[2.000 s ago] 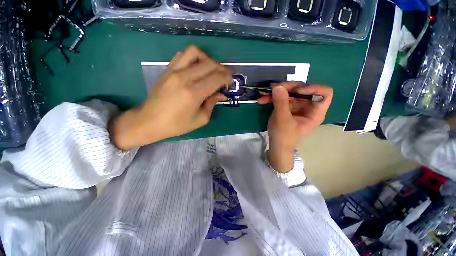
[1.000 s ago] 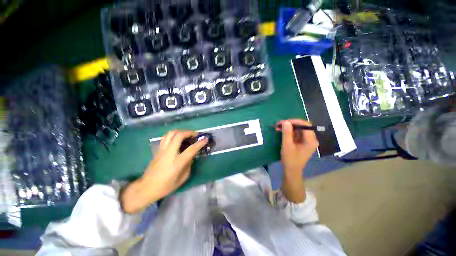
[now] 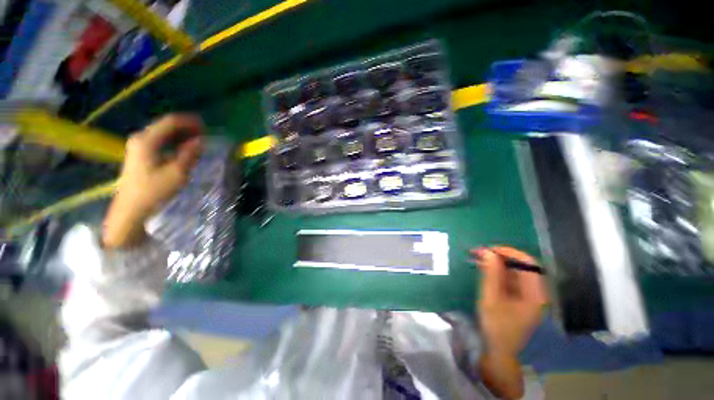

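Observation:
The grey-black adhesive strip [image 3: 364, 251] with white edges lies flat on the green mat, its white bare corner at the right end. My right hand [image 3: 510, 301] is right of the strip and holds a thin dark pen-like tool [image 3: 523, 266], tip pointing left. My left hand [image 3: 153, 176] is raised at the left over a clear tray [image 3: 196, 226], fingers curled and blurred. Whether it holds a housing cannot be told. A clear blister tray [image 3: 368, 206] with rows of black housings stands behind the strip.
A wide black band on white paper [image 3: 575, 234] lies at the right. A blue bin [image 3: 540, 119] with small items stands behind it. Glossy clear trays [image 3: 665, 211] are at the far right. Tangled dark pieces [image 3: 250, 201] lie between the left trays. Yellow tape [image 3: 470, 97] crosses the mat.
My left hand has left the strip and moved far left; the black housing is gone from the strip. My right hand still holds the tool. The camera view has shifted, showing more at the left.

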